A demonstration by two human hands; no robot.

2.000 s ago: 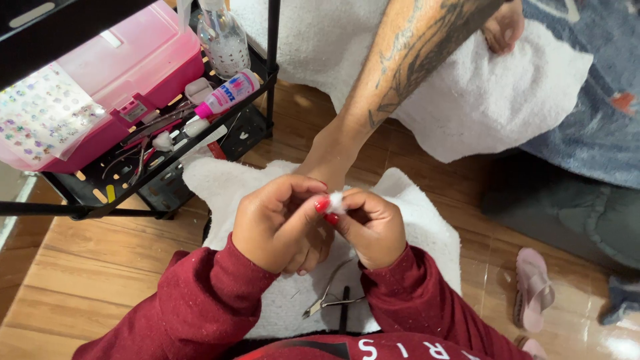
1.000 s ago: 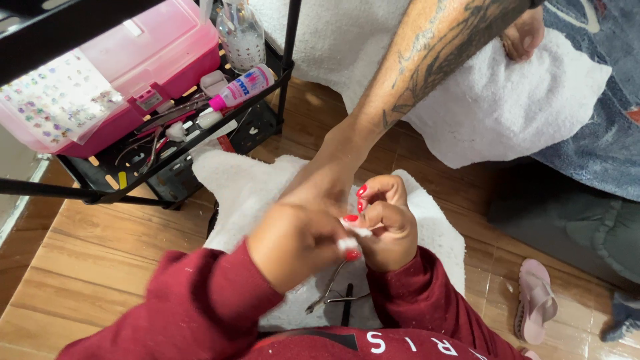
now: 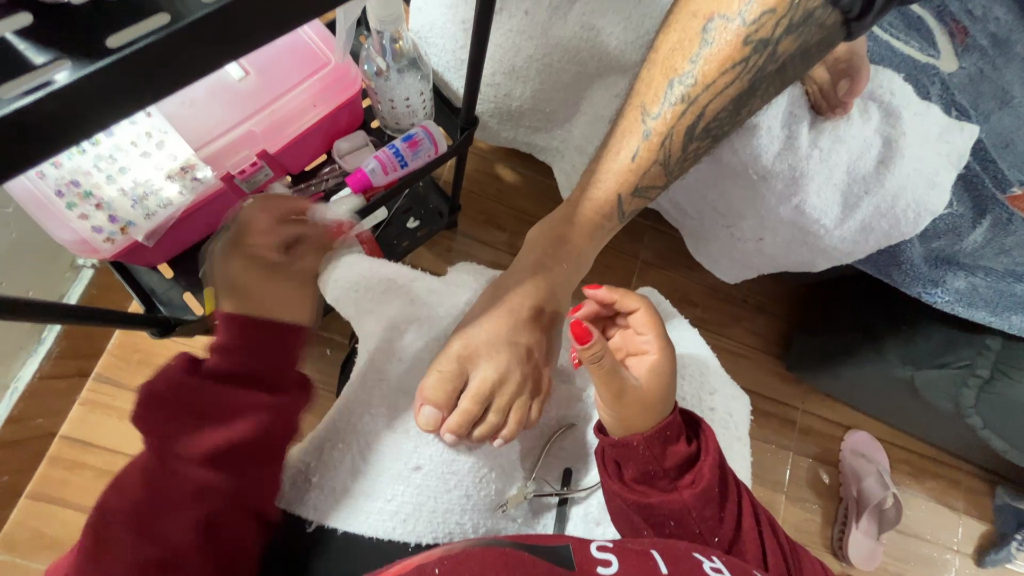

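My left hand [image 3: 268,256], blurred by motion, is over the lower shelf of a black cart at the left, near small white-capped items; something whitish shows at its fingertips, too blurred to name. My right hand [image 3: 628,352], with red nails, is raised with its fingers loosely curled and nothing in it, just right of another person's foot [image 3: 496,364]. That foot rests on a white towel [image 3: 384,464]. Cuticle nippers [image 3: 524,492] lie on the towel below the toes, across a thin black stick-like tool [image 3: 563,500].
The cart's shelf [image 3: 448,160] holds a pink plastic case [image 3: 304,104], a sheet of nail stickers [image 3: 128,180], a pink-capped bottle [image 3: 400,156] and a clear pump bottle [image 3: 396,80]. The person's other foot [image 3: 838,80] is on a second towel [image 3: 800,184]. A pink sandal [image 3: 866,496] lies on the floor.
My hands were together at white cotton over the foot; now they are apart. My left hand has moved left to the cart, and the foot is uncovered.
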